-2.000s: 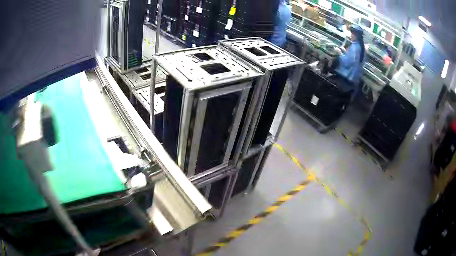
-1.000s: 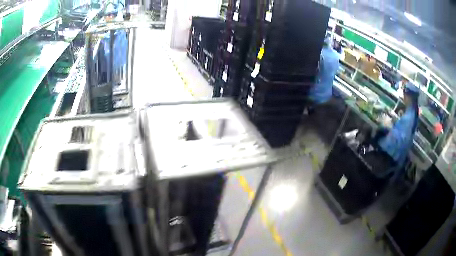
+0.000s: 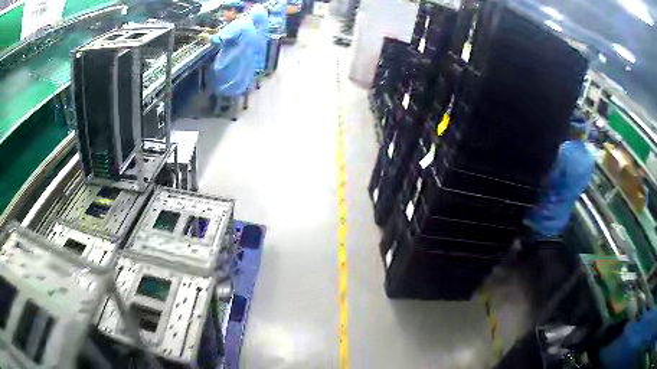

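Note:
Neither of my hands is in view. Nearest in front of me at the lower left stand several metal magazine racks with pale perforated tops, such as the one at the left edge (image 3: 43,288) and a lower one beside it (image 3: 155,303). Another rack top (image 3: 184,223) lies just behind. A taller upright rack with dark sides (image 3: 108,108) stands further back. A blue pallet (image 3: 248,288) shows at the right side of the low racks.
Stacked black crates (image 3: 468,194) stand right of the aisle. A yellow floor line (image 3: 343,216) runs along it. A person in blue (image 3: 234,58) is at the left line, with others behind. Another person in blue (image 3: 565,187) is behind the crates. Green-matted shelves (image 3: 36,94) line the left.
The view has turned left and moved forward along the aisle. The black crates are nearer, and the blue pallet and the people at the left line have come into view.

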